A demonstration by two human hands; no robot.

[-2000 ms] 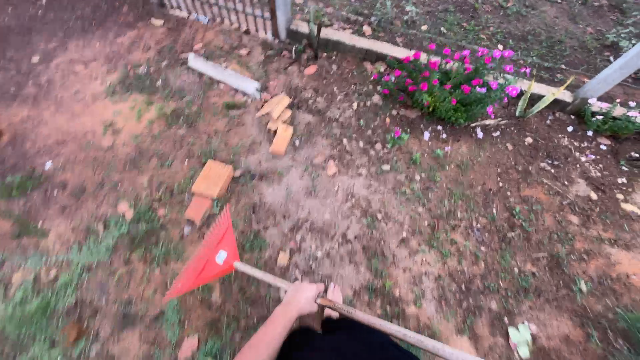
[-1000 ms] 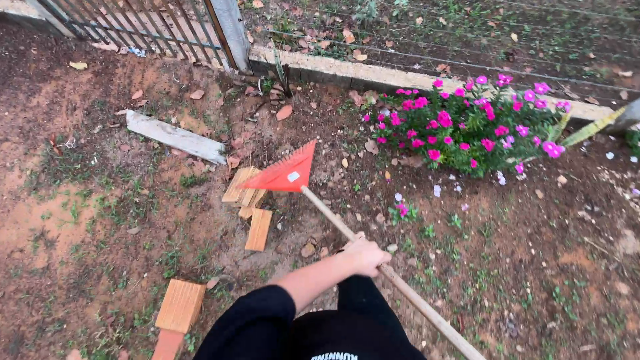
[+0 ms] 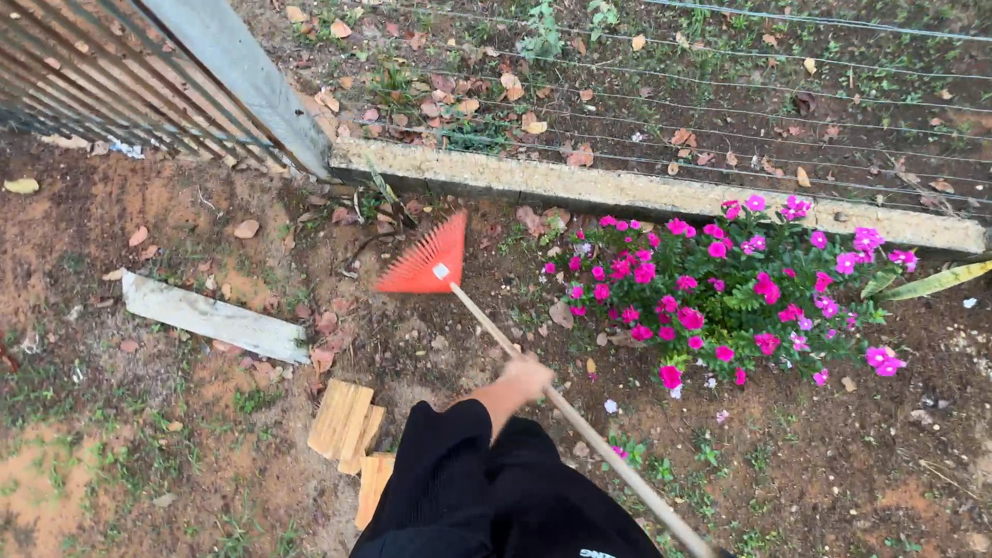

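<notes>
My left hand is closed around the wooden handle of a red leaf rake. From the rake head, which has a small white patch, the handle slants down to the lower right edge. The tines face up and left, over soil and dry leaves just below the concrete curb. My right hand is not in view. Below my left hand is my black clothing, hiding part of the orange-brown blocks.
A flowering bush with pink blooms grows right of the rake. A whitish board lies at left. Along the top are a barred metal gate, a grey post and a wire fence above the curb.
The rake head has moved from beside the blocks to the ground near the curb, left of the bush. My left hand stays on the handle. The view has shifted toward the fence.
</notes>
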